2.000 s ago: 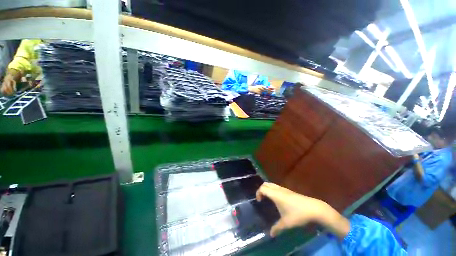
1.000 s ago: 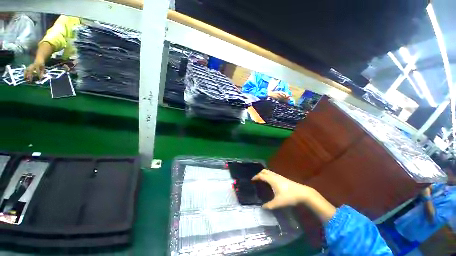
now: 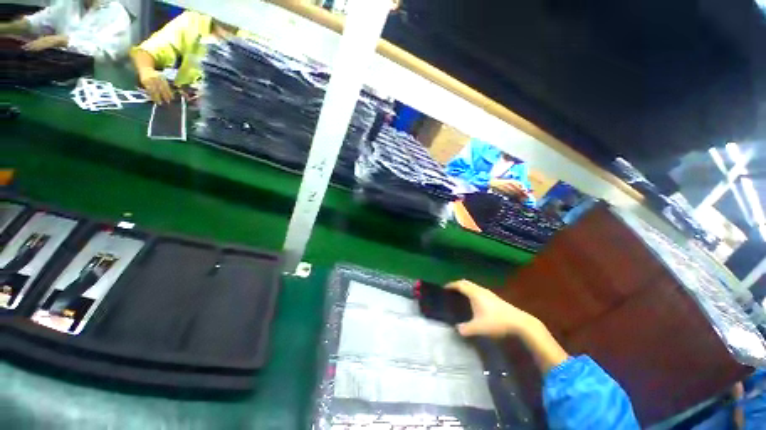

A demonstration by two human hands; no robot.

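My right hand (image 3: 497, 317) is bare below a blue sleeve. It grips a dark display module (image 3: 445, 303) with a red mark at its left end, at the top right of the clear blister tray (image 3: 401, 353). No other dark module shows in that tray. A black slotted tray (image 3: 197, 306) lies to the left, with silver-backed display modules (image 3: 92, 277) in its left slots and dark slots at its right. My left hand is not in view.
A pale metal post (image 3: 332, 134) stands behind the two trays. Piles of trays (image 3: 260, 109) lie beyond it. A tall reddish-brown box (image 3: 617, 311) stands at the right with clear trays on top. Workers sit across the green bench; a shelf hangs overhead.
The view has swung left, showing more of the black tray and its modules. The dark modules seen in the blister tray have gone from three to two to one, the last in my right hand.
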